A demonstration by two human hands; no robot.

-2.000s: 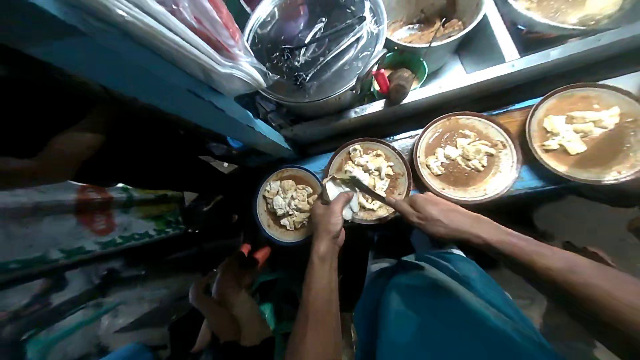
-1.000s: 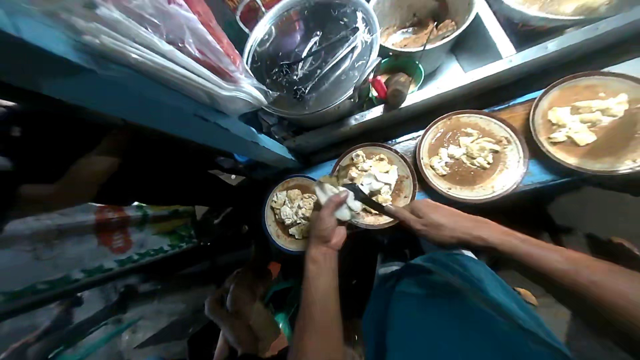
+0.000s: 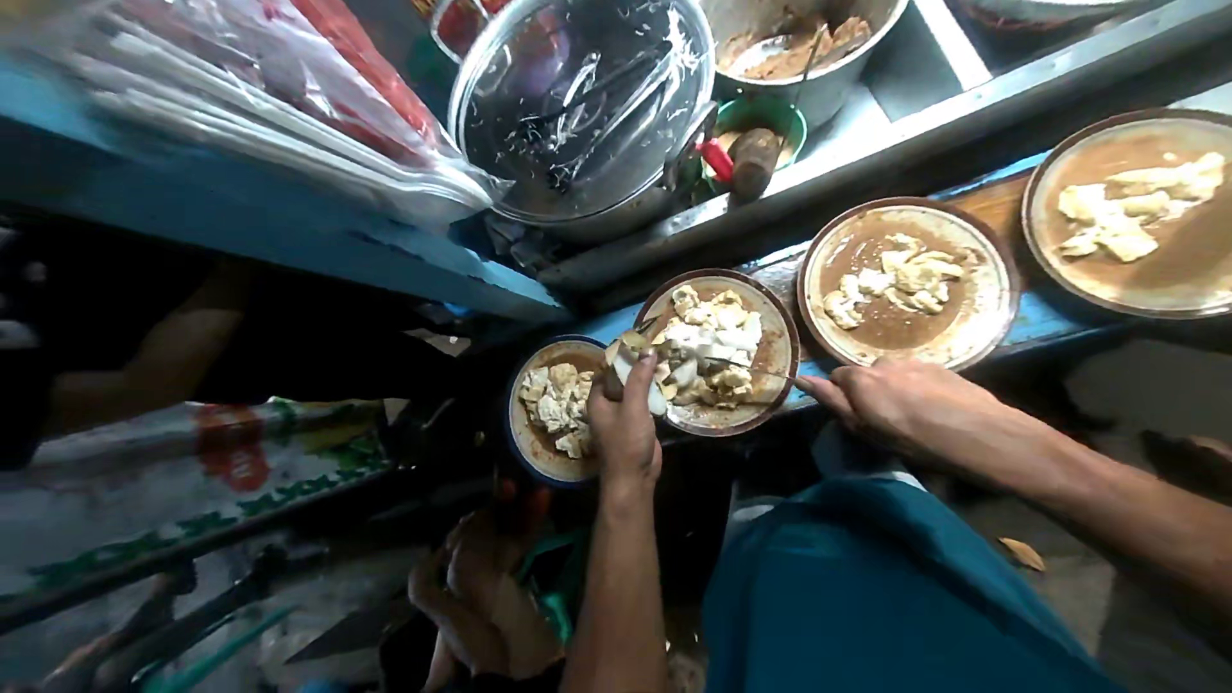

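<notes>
My left hand (image 3: 624, 419) holds a pale, whitish piece of food (image 3: 628, 371) between the blue-rimmed plate (image 3: 520, 438) and a brown-rimmed plate (image 3: 784, 342). My right hand (image 3: 890, 399) grips a knife (image 3: 770, 372) by its handle, its blade reaching over the brown-rimmed plate. Pale chunks and white pieces lie on that plate over brown sauce. Cream-coloured chunks in sauce fill the blue-rimmed plate. Further right, two more plates (image 3: 996, 318) (image 3: 1049, 279) bear brown sauce and pale pieces.
Behind the plates stand a large metal pot with a shiny lid (image 3: 577, 106), a pot of brown paste (image 3: 847, 72) and a green container (image 3: 794, 120). Plastic bags (image 3: 289, 125) lie on a blue ledge (image 3: 289, 231). Another person's bare legs (image 3: 491, 587) are at the lower left.
More white pieces now lie on the brown-rimmed plate in front of me than two seconds ago. My right hand has drawn slightly to the right, with the knife still in it.
</notes>
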